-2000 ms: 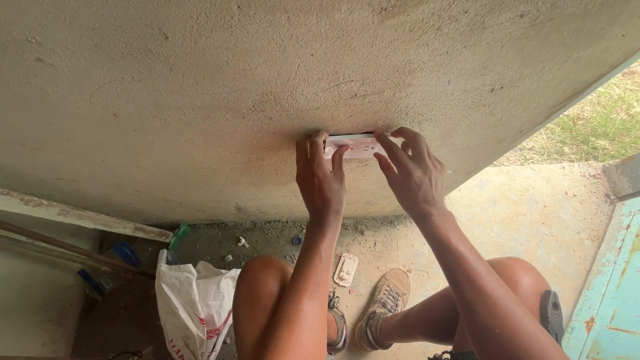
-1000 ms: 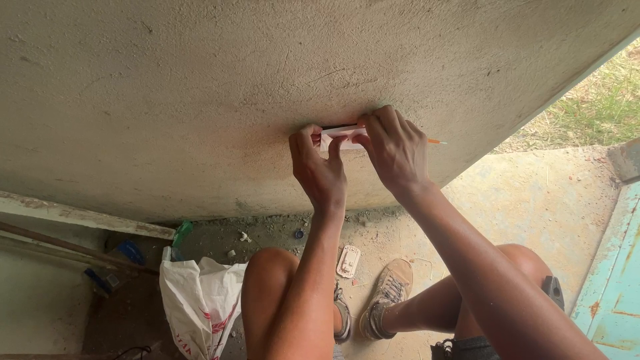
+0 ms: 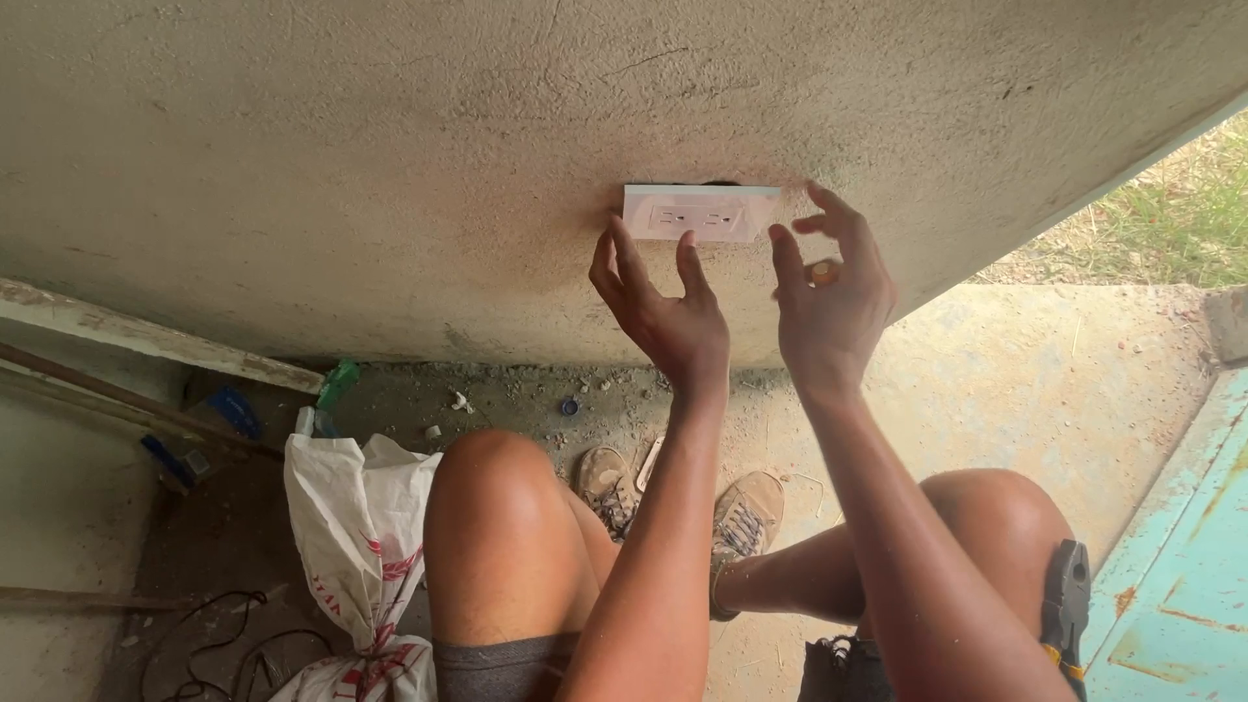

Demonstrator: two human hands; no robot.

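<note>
A white duplex electrical outlet with a cover plate (image 3: 700,213) sits at a dark opening in the rough plastered wall; part of the opening shows above its top edge. Spread apart, the fingers of my left hand (image 3: 673,312) are at the plate, one fingertip by the lower left corner and the thumb at the bottom edge. My right hand (image 3: 838,283) is just right of the plate, thumb and forefinger apart. Its curled fingers hold a slim object with an orange end (image 3: 824,273), mostly hidden in the hand.
Pliers (image 3: 1068,604) with yellow and black handles rest beside my right knee. A white sack (image 3: 351,526) with red print stands at lower left near dark cable (image 3: 219,634). Rubble and a blue cap (image 3: 570,406) lie along the wall's foot. A turquoise panel (image 3: 1189,565) is at right.
My right hand has come off the plate and moved right. My left fingers have spread and lowered, uncovering the outlet's face. The orange-ended object stuck out right of my right hand one second ago.
</note>
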